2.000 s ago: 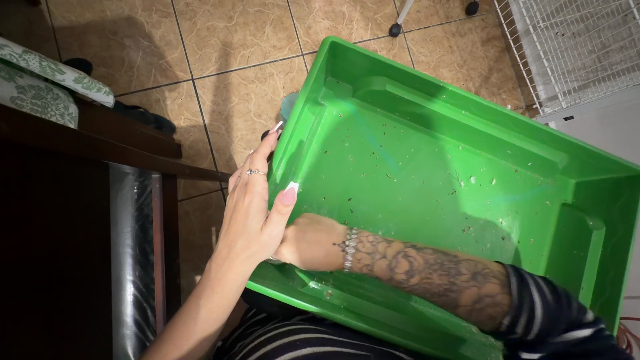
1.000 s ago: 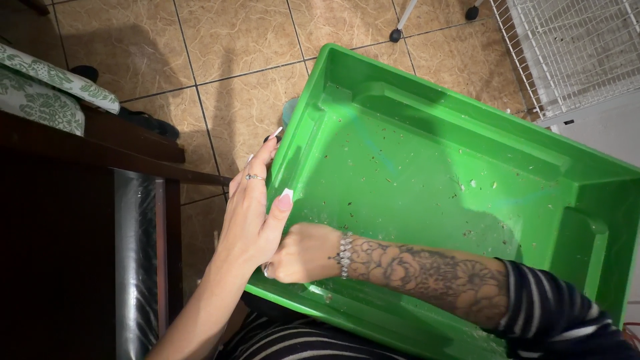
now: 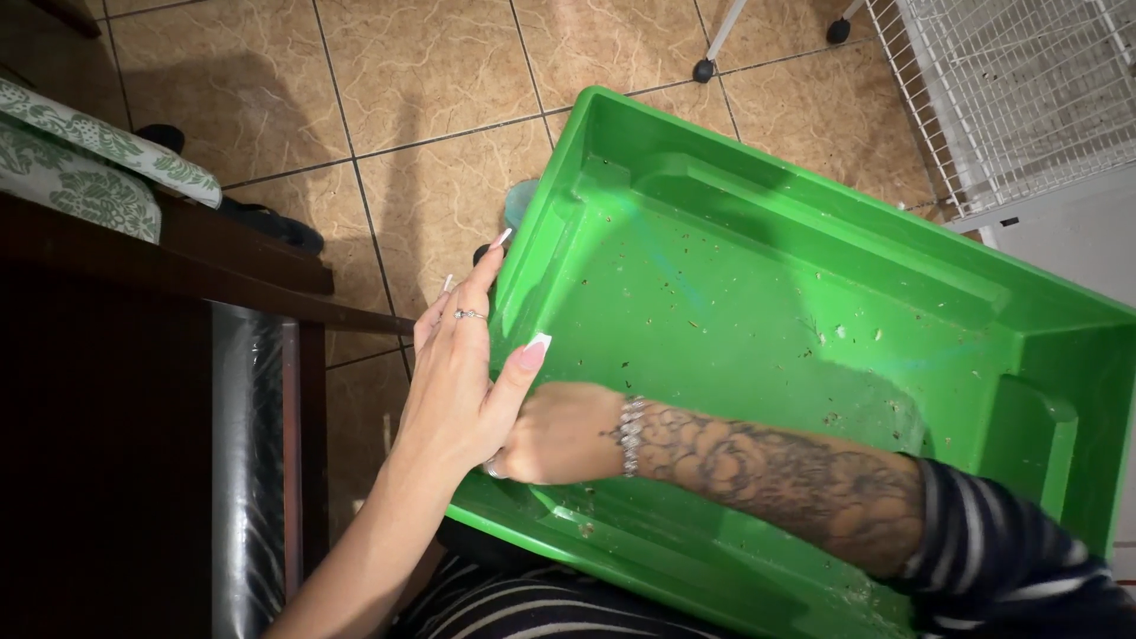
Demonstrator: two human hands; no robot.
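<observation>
A large green plastic tub (image 3: pixel 852 217) is tilted in front of me, small dark and white crumbs scattered over its inner surface. My left hand (image 3: pixel 466 373) rests against the outside of its left wall, fingers along the rim and thumb over the edge. Inside the tub's near left corner is my right hand (image 3: pixel 564 435), its fingers curled and a bracelet at the wrist. Whether it holds anything is hidden, since its fingertips are tucked down beside my left hand.
A white wire cage (image 3: pixel 1021 98) stands at the upper right. Dark wooden furniture (image 3: pixel 169 257) with a green-patterned cloth (image 3: pixel 106 151) is at the left, near a dark sandal (image 3: pixel 271 224). Thin legs with black casters (image 3: pixel 703 70) stand on the tiled floor. Something pale blue (image 3: pixel 521 202) shows behind the tub.
</observation>
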